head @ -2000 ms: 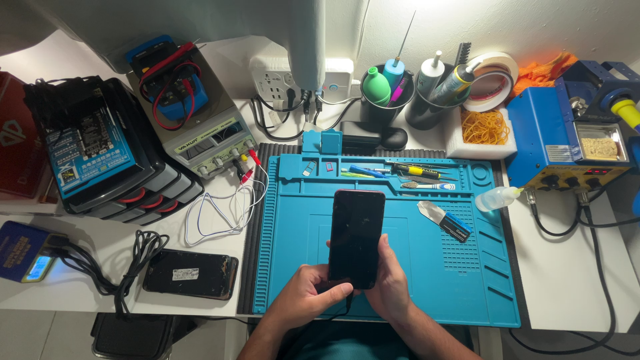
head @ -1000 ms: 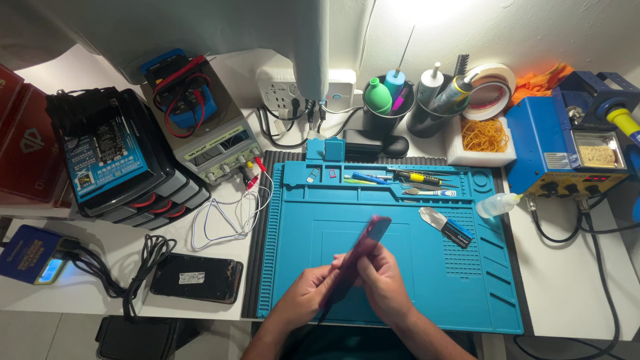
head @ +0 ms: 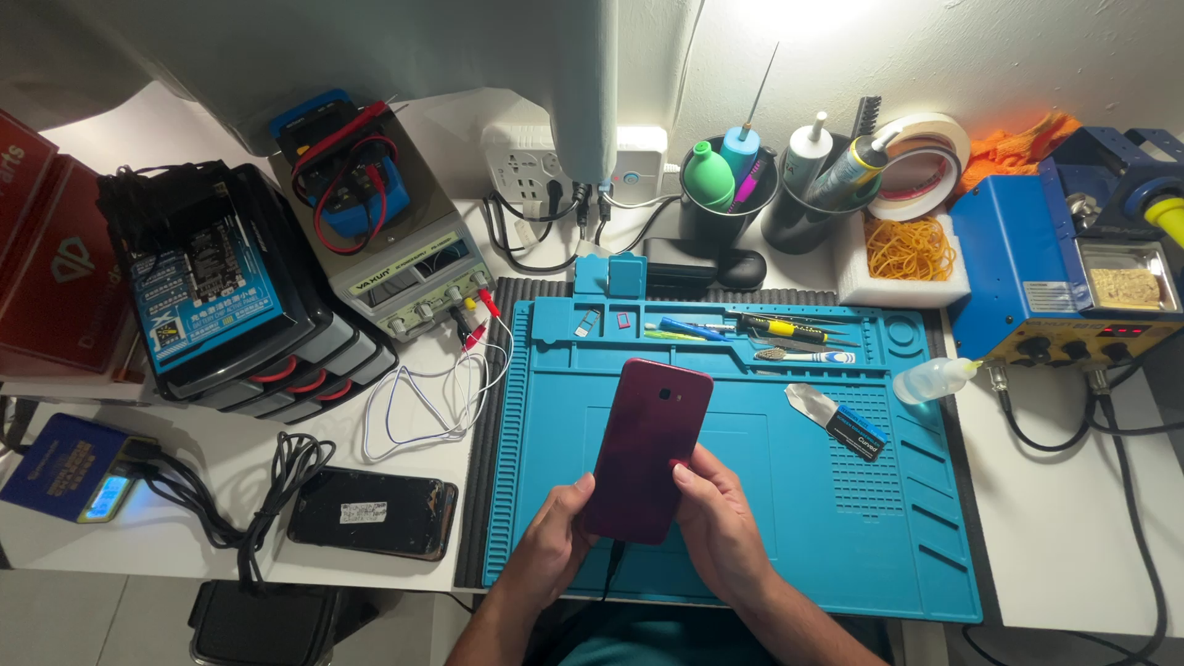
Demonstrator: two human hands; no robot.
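Observation:
A smartphone with a dark red back (head: 649, 453) is held upright over the teal silicone work mat (head: 795, 555), its camera side facing me. My left hand (head: 552, 541) grips its lower left edge, and my right hand (head: 721, 518) grips the lower right edge, thumb on the back. A black cable (head: 613, 566) hangs from the phone's bottom end. Beyond it, the mat's tray holds a SIM tray (head: 587, 321), a yellow-black screwdriver (head: 784, 328) and a brush (head: 805, 356). A blade in a paper wrapper (head: 846, 427) lies to the right.
Left are a second, worn phone (head: 372, 511), a blue charger with lit display (head: 76, 470), a drawer unit (head: 314, 351) and a power supply (head: 416, 277). At the right, a dropper bottle (head: 930, 380) stands near a soldering station (head: 1017, 287). Tool cups (head: 726, 222) stand behind.
The phone has been turned over between my hands: its dark screen faced me two seconds ago, it was edge-on one second ago, and its red back shows now.

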